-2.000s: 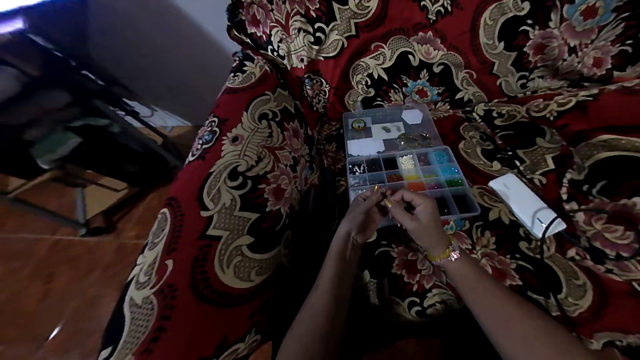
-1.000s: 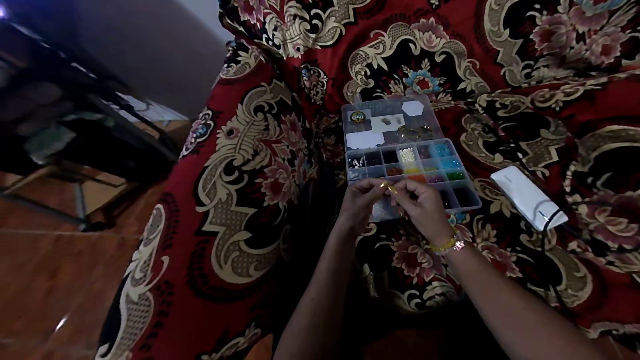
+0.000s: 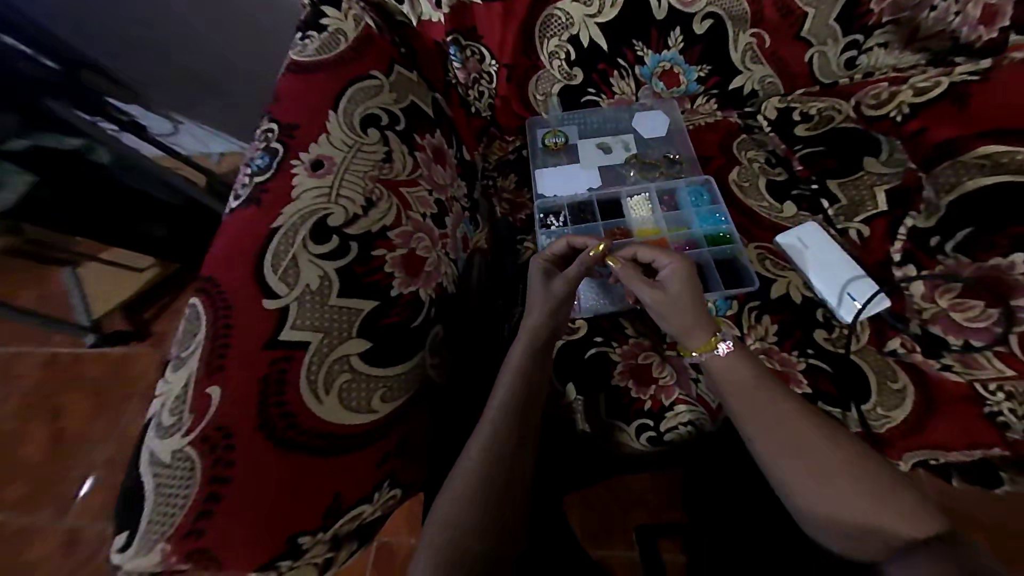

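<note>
My left hand and my right hand meet fingertip to fingertip over the near part of a clear plastic bead organizer box. Thumb and forefinger of each are pinched together; whatever lies between them is too small to make out. A yellow bracelet with a shiny charm circles my right wrist. Beads of several colours fill the box's compartments, with cream beads in the far row and green beads at the right. On the opened lid lie white paper pieces, a round badge and some brownish items.
A red, black and cream floral cover drapes the seat under the box. To the right lies a white power bank or similar device with a black cable. A dark metal-framed stand is on the tiled floor at left.
Both hands stay together above the box's near side, with small shifts of the fingers. The box, its lid items and the white device have not plainly moved.
</note>
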